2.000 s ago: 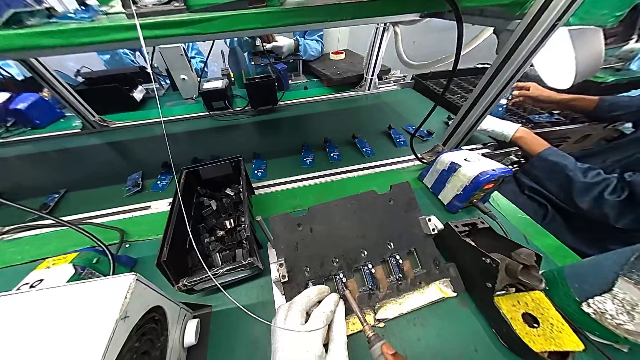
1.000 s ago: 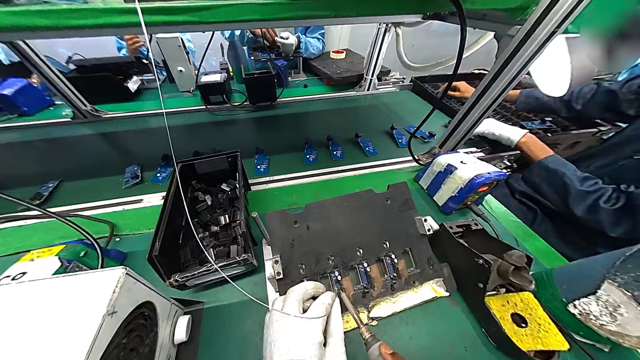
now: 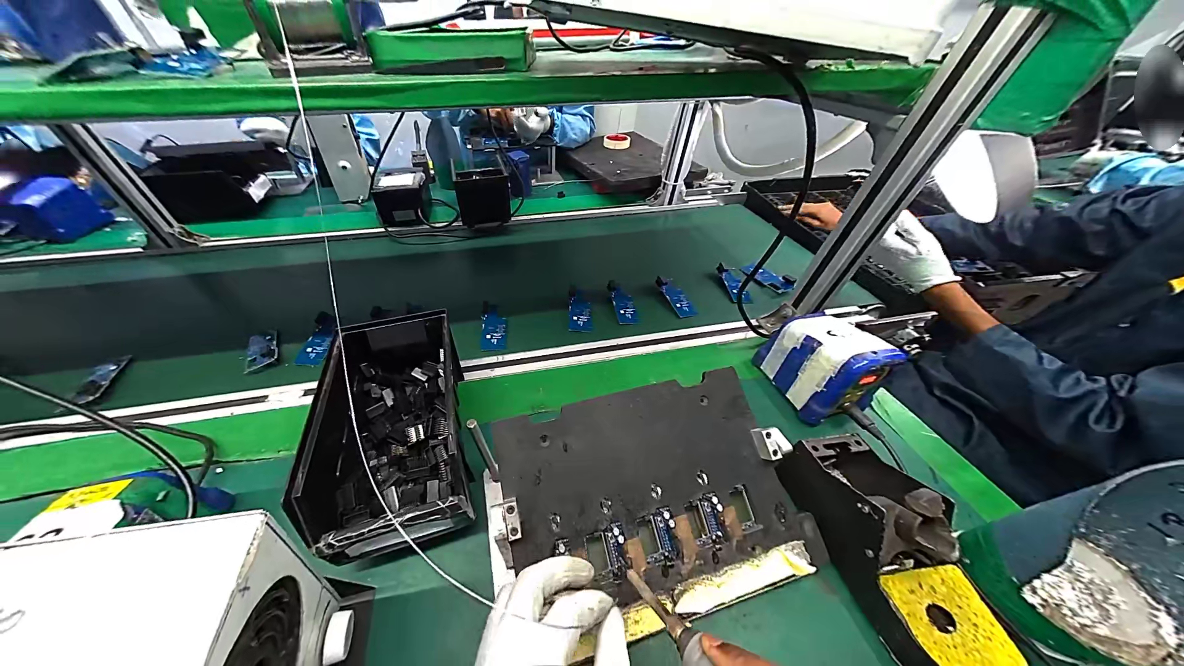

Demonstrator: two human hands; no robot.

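A black soldering fixture plate (image 3: 629, 453) lies in front of me, with small circuit boards (image 3: 662, 535) set in its slots. My left hand (image 3: 555, 615), in a white glove, rests at the plate's lower left edge with fingers bent; the thin solder wire (image 3: 430, 566) runs down to it from a spool (image 3: 310, 23) on the shelf. My right hand (image 3: 731, 653), mostly cut off by the lower frame edge, grips a soldering iron (image 3: 668, 618). The iron's tip is at the lower end of the left board, close to my left fingers.
A black bin (image 3: 398, 435) of black connectors stands left, behind a white fan unit (image 3: 139, 592). Right are a blue soldering station (image 3: 823, 365), an iron stand with yellow sponge (image 3: 948, 615) and a co-worker's gloved hand (image 3: 911, 254). Blue boards (image 3: 494, 328) lie on the green conveyor (image 3: 518, 268).
The co-worker's bare hand has moved left over the black tray since the earliest frame. My hands stay at about the same place on the fixture.
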